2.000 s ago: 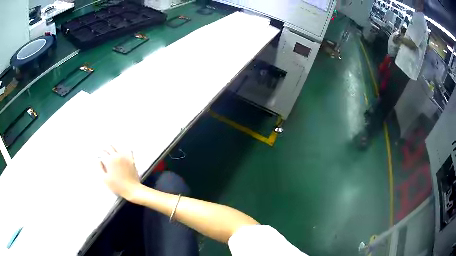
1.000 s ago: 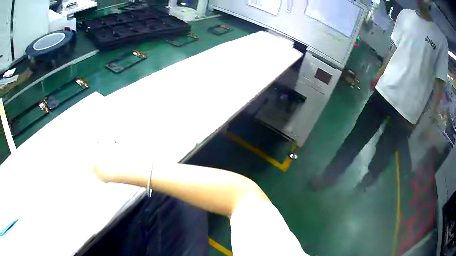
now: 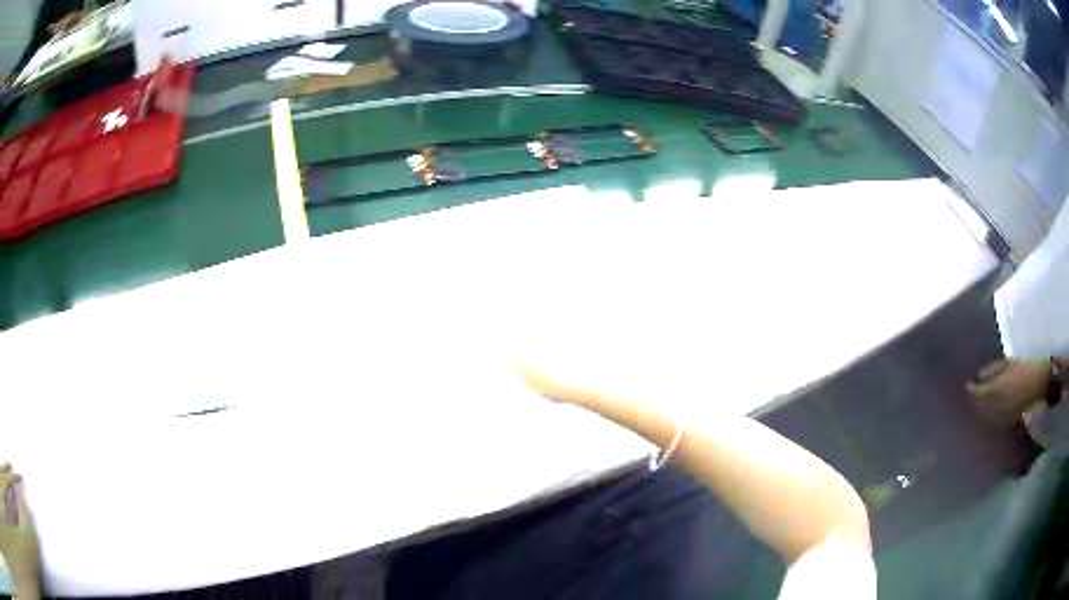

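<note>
My right hand (image 3: 542,381) is over the white bench cover (image 3: 352,316), washed out by glare, so its fingers and anything in them are unclear. My left hand (image 3: 14,522) is cut off by the left edge, low over the sheet. A thin dark stick, perhaps the tweezers (image 3: 205,411), lies on the sheet between the hands, touching neither. Behind the sheet, three phone middle frames lie end to end on the green surface: left (image 3: 363,198), middle (image 3: 487,174), right (image 3: 598,156). Orange-gold bits show at their right ends.
A red parts tray (image 3: 94,152) is at the left, beside a pale divider strip (image 3: 287,176). White slips (image 3: 311,65), a tape roll (image 3: 457,26) and a black blister tray (image 3: 680,65) are at the back. Another frame (image 3: 741,150) lies farther right. Another person's hand (image 3: 1010,387) is at the right edge.
The view has swung left, bringing in the red tray, whole strip and my left hand. My right hand stays over the sheet. A person's hand and sleeve now show close at the right.
</note>
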